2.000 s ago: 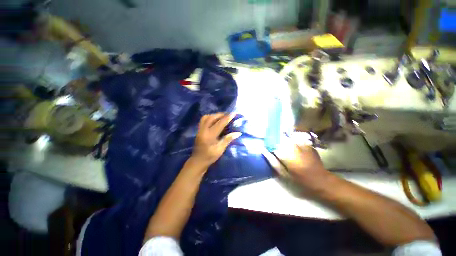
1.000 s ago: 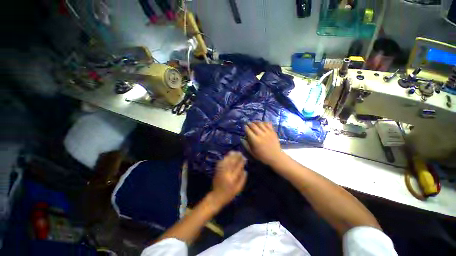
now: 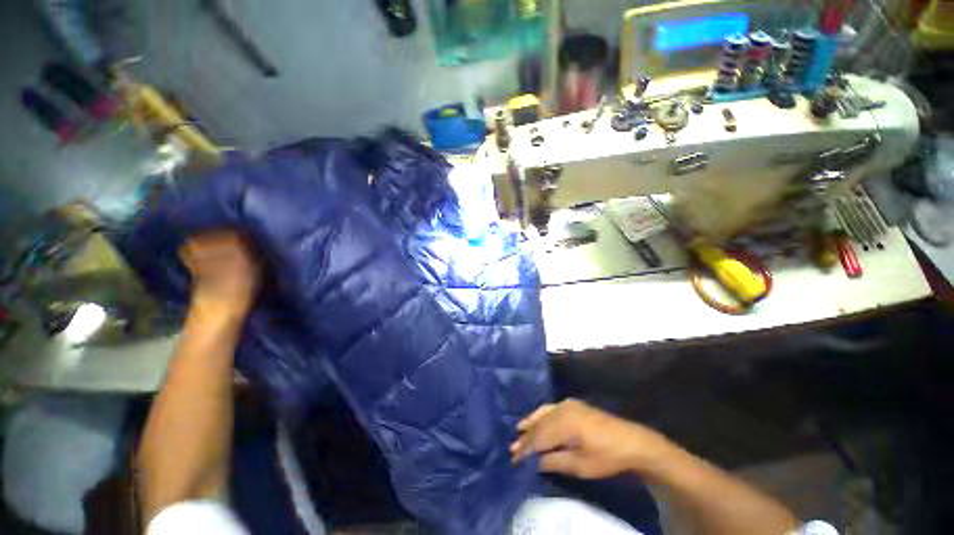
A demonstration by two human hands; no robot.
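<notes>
A shiny navy puffer jacket [image 3: 387,324] hangs from the machine table down to my lap, with its upper left part lifted. My left hand [image 3: 222,274] is raised at the left and grips the lifted part; its fingers are partly hidden by the cloth and blurred. My right hand [image 3: 575,439] is at the jacket's lower right edge, with thumb and fingertips pinched on the cloth. The sewing machine head [image 3: 509,188] stands just right of the jacket, under bright light. The needle area is hard to make out.
The white table [image 3: 649,313] holds yellow-handled snips [image 3: 737,280], a red-handled screwdriver [image 3: 848,256] and a small card [image 3: 636,217]. Thread bobbins [image 3: 769,61] and a control panel [image 3: 685,37] are on the machine. Another machine [image 3: 89,277] is at left. A blue box [image 3: 454,126] stands behind.
The view has turned right. My left hand has risen to the left with part of the jacket. My right hand has moved down to the jacket's lower right edge. The jacket is now spread and partly lifted.
</notes>
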